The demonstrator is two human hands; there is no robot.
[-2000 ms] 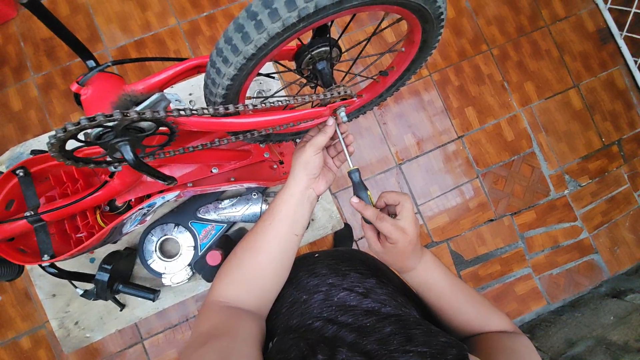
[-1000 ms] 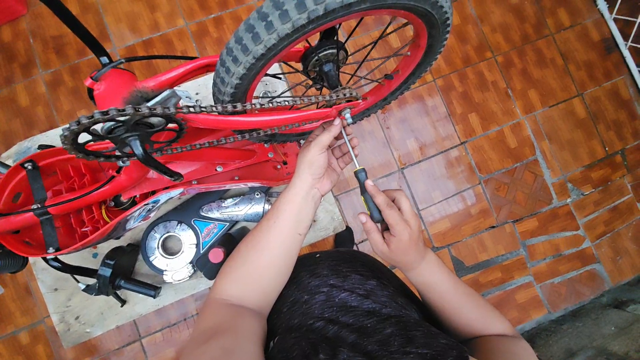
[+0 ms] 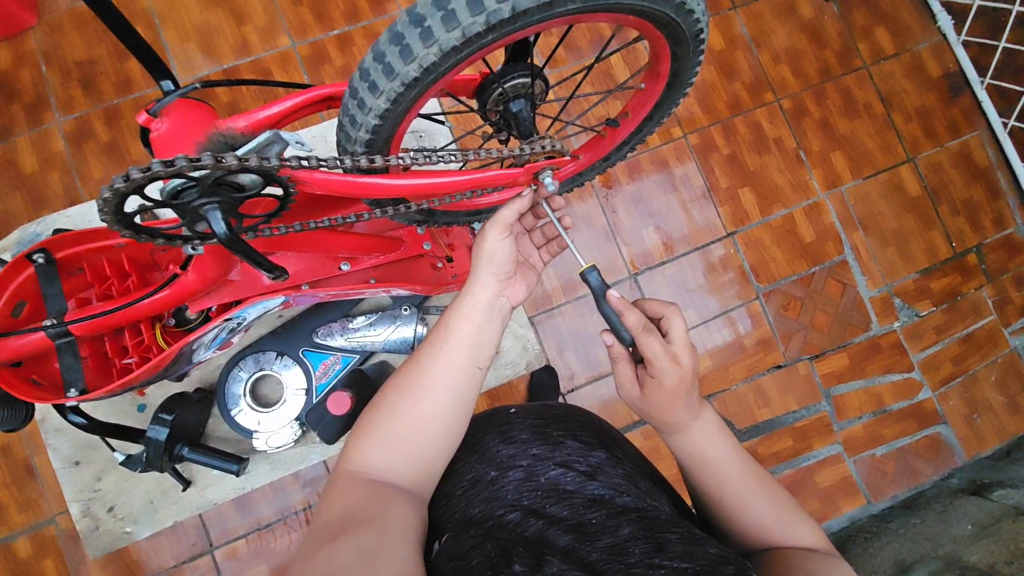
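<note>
A red child's bicycle frame lies on its side, with its knobby-tyred wheel at the top centre. The chain runs from the black chainring to the wheel's axle end. My left hand is at the axle nut, fingertips by the screwdriver's shaft; whether they pinch anything is unclear. In my right hand is the black handle of a screwdriver, its shaft pointing up-left to just below the nut. The screwdriver's tip is hard to make out near my left fingers.
Under the bicycle lies a pale board on orange floor tiles. A black handlebar grip and a round silver-and-black plastic cover rest left of my left forearm. A white metal grille stands at the upper right.
My right hand and the screwdriver have shifted slightly, the handle now tilted a little more to the right. My left hand stays by the axle nut.
</note>
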